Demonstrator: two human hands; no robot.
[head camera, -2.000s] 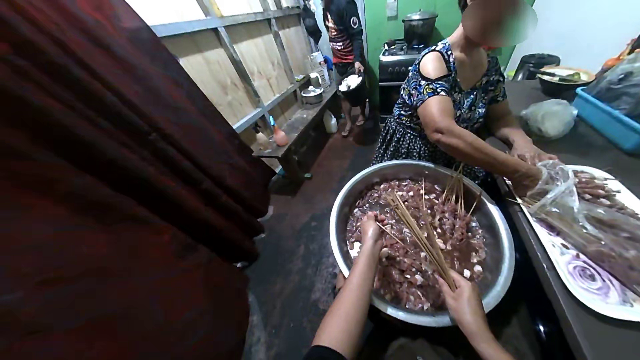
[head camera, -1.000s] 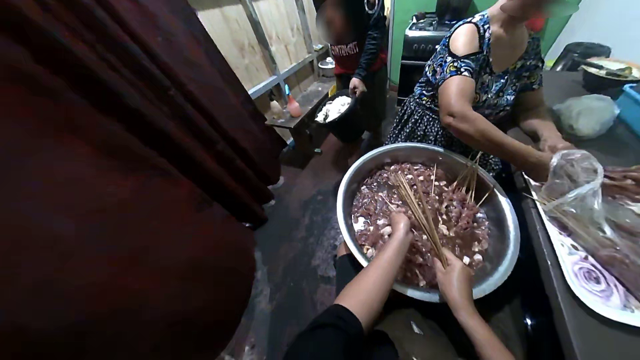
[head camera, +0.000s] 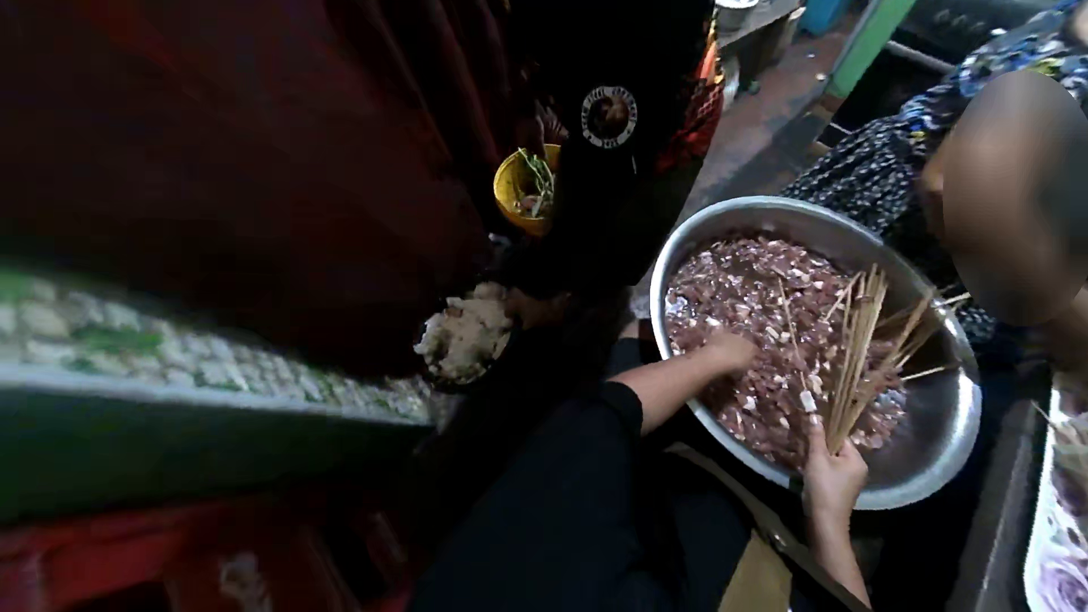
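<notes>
A large metal basin (head camera: 952, 476) holds small pieces of raw meat (head camera: 765, 289) with pale bits among them. My right hand (head camera: 833, 476) grips a bundle of thin wooden skewers (head camera: 854, 357) that points up over the meat; one separate skewer with a pale piece low on it stands at its fingers. My left hand (head camera: 729, 353) reaches into the meat near the basin's middle. Its fingers are sunk out of sight, so whether they hold anything is hidden. More skewers lean against the basin's right side.
A person in dark clothes (head camera: 612, 204) bends at the centre, a hand by a container of white food (head camera: 467, 331). Behind is a yellow bucket (head camera: 512, 191) with green stalks. Another person in a patterned dress (head camera: 884, 161) is beyond the basin. A flowered tray (head camera: 1058, 569) lies at right.
The view has swung left and down. The person in dark clothes with the container of white food has come closer, beside me. My right hand still holds the skewers.
</notes>
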